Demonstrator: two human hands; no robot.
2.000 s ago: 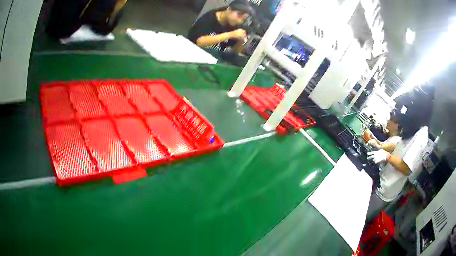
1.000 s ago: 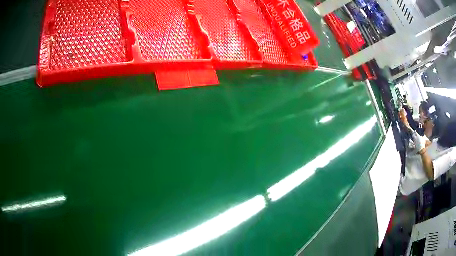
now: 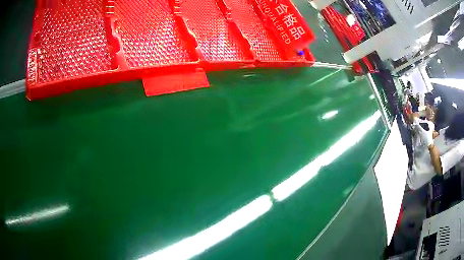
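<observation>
Neither of my hands is in the picture. Nearest in front of me is the red reject tray (image 3: 175, 85), cut off by the top edge. Its mesh compartments that show hold nothing. White Chinese characters and "UNQUALIFIED" stand on its right end, with a small blue spot near that corner. The tray lies on the glossy green bench surface (image 3: 168, 147), and a red tab sticks out from its near side.
A white sheet (image 3: 392, 177) lies at the right bench edge. A second red tray (image 3: 344, 25) is beyond a white post (image 3: 369, 44). A person in white (image 3: 432, 147) with a white glove works at the far right. Light reflections streak the green surface.
The view has turned down and closer since two seconds ago, so the red tray now sits larger at the top. Since one second ago it has shifted slightly left. The right-hand person's arms have moved.
</observation>
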